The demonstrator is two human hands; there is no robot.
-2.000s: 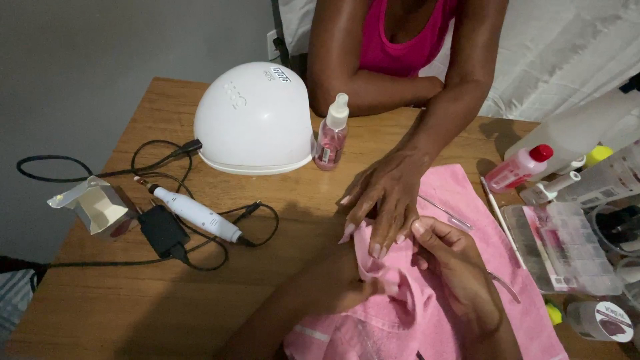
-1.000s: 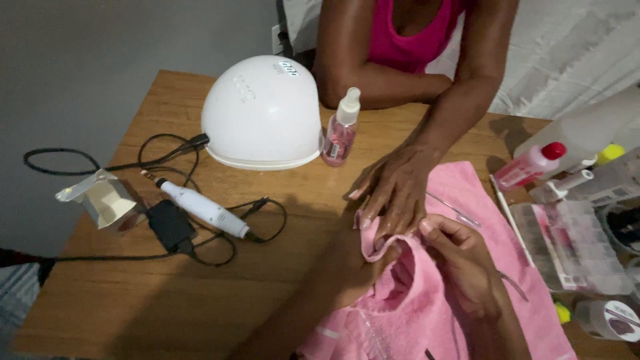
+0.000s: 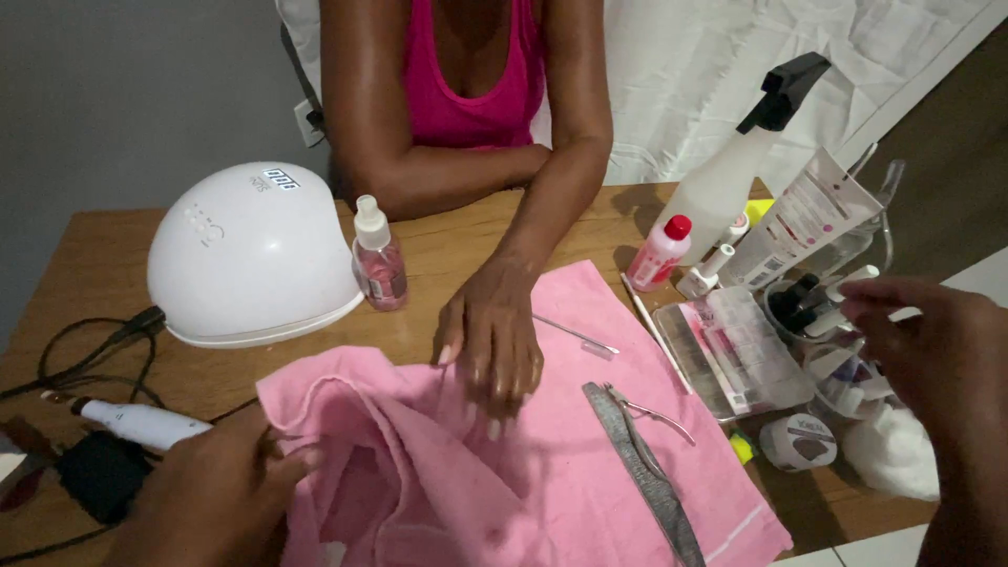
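Observation:
My left hand (image 3: pixel 224 480) pinches the raised left edge of a pink towel (image 3: pixel 441 465) between thumb and fingers. At the right, my right hand (image 3: pixel 917 331) is over a clear cup of bottles, its fingertips at the white cap of a small bottle (image 3: pixel 857 277); whether they grip it is not plain. Another person's hand (image 3: pixel 496 339) lies palm down on the towel. On the towel rest a grey nail file (image 3: pixel 646 480), cuticle nippers (image 3: pixel 642 429) partly over it, and a thin metal tool (image 3: pixel 575 335).
A white nail lamp (image 3: pixel 252 260) and a pink spray bottle (image 3: pixel 379 260) stand at the left, near a white nail drill (image 3: pixel 142 421) and black cables. Along the right are a tall spray bottle (image 3: pixel 709 189), a red-capped bottle (image 3: pixel 661 256), a tube, a compartment box (image 3: pixel 736 354), a jar (image 3: pixel 797 442) and cotton (image 3: pixel 894 453).
My right hand has left the other person's fingers and moved right to the cup of bottles. My left hand has moved left with the towel's edge. The view has shifted noticeably.

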